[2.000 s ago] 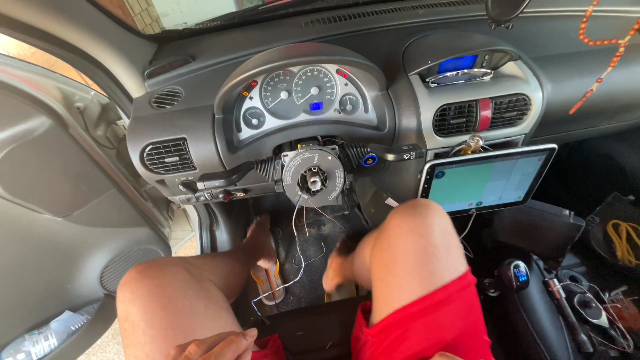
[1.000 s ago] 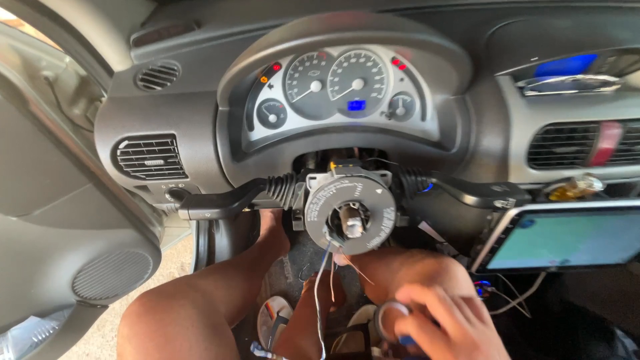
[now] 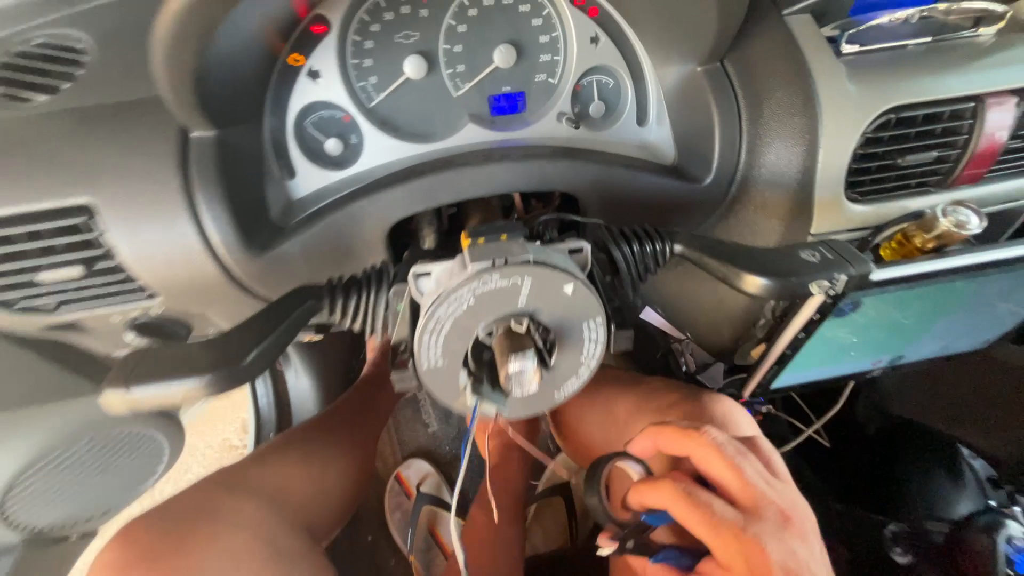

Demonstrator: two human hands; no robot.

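My right hand [image 3: 712, 496] is at the lower right, holding a roll of black electrical tape [image 3: 596, 488] and a tool with blue handles [image 3: 676, 554], seemingly pliers or cutters, partly hidden by the fingers. To its upper left, the round black clock spring [image 3: 448, 344] surrounds the bare metal steering shaft [image 3: 518, 364]. From the clock spring's lower edge hang a white wire [image 3: 458, 504], a blue wire [image 3: 467, 440] and thin pinkish wires [image 3: 490, 472], their lower ends near the feet. My left hand is out of view.
Black stalks with rubber boots reach out left [image 3: 232, 344] and right [image 3: 744, 260] of the column. Behind stands the lit instrument cluster [image 3: 472, 88]. At right, a tablet-like screen [image 3: 904, 316] has a small bottle of yellow liquid [image 3: 932, 232] above it. Sandals [image 3: 416, 500] lie below.
The view has moved much closer to the column. My right hand, holding the tape roll, came into view beside the right knee between two seconds ago and one second ago. The blue-handled tool now shows more plainly.
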